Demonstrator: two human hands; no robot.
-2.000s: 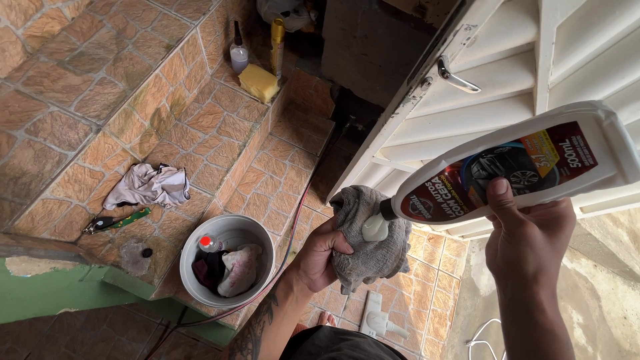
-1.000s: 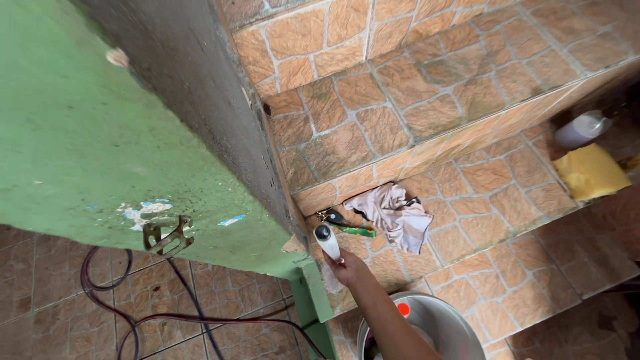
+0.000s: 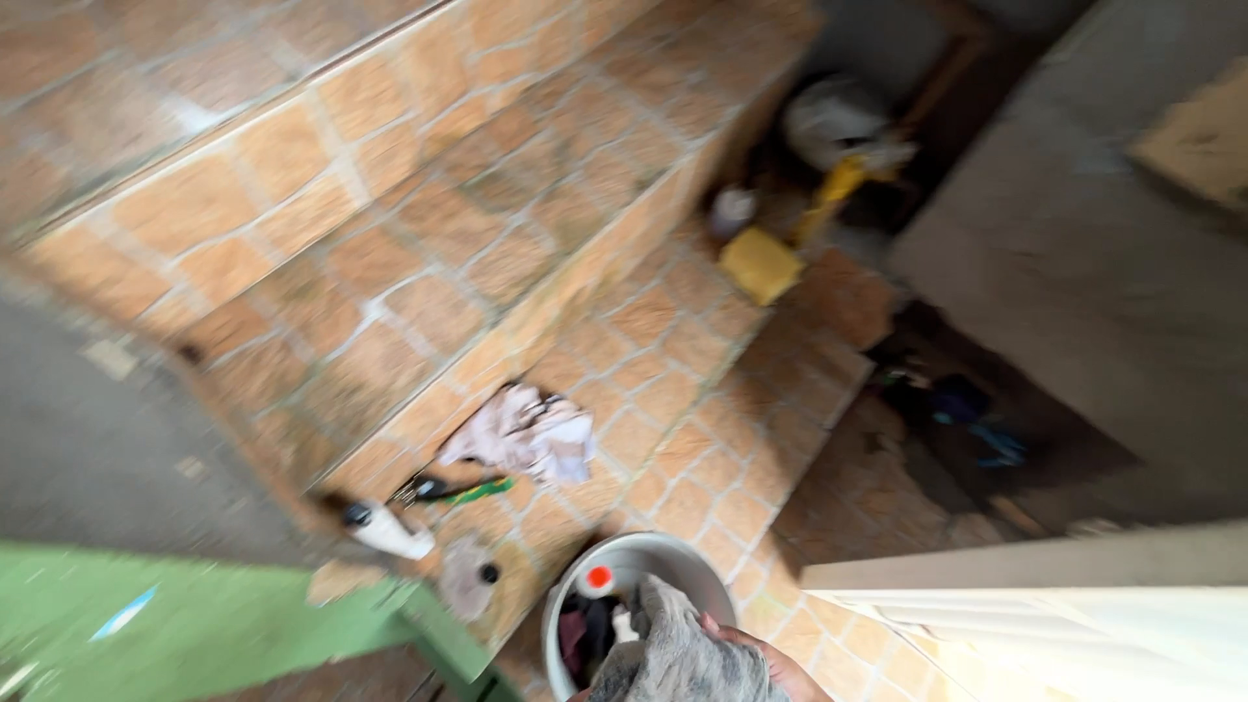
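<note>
A crumpled grey cloth [image 3: 682, 653] is held at the bottom edge, partly over the bucket. My right hand [image 3: 765, 658] grips its right side, with fingers partly behind the fabric. Of my left hand [image 3: 580, 696], only a sliver shows at the cloth's lower left; most is out of frame. Beyond them is a grey bucket [image 3: 717, 575] holding dark and pale cloths and a container with a red cap [image 3: 599, 577]. The white bottle with a dark cap [image 3: 395, 534] is on the tiled step, beside a brush-like tool with a green handle [image 3: 478, 489] and a pale crumpled cloth [image 3: 531, 434].
A yellow sponge or cloth [image 3: 760, 265], a clear bottle [image 3: 731, 210] and a yellow object [image 3: 829, 195] are farther up the step. A green wall [image 3: 244, 624] borders the left. A white door [image 3: 1072, 634] is at the lower right. A grey patch with a black cap [image 3: 468, 577] lies near the bucket.
The white bottle, in my right hand two seconds ago, is now released on the step. My right hand has come back to the grey cloth. The view has swung widely.
</note>
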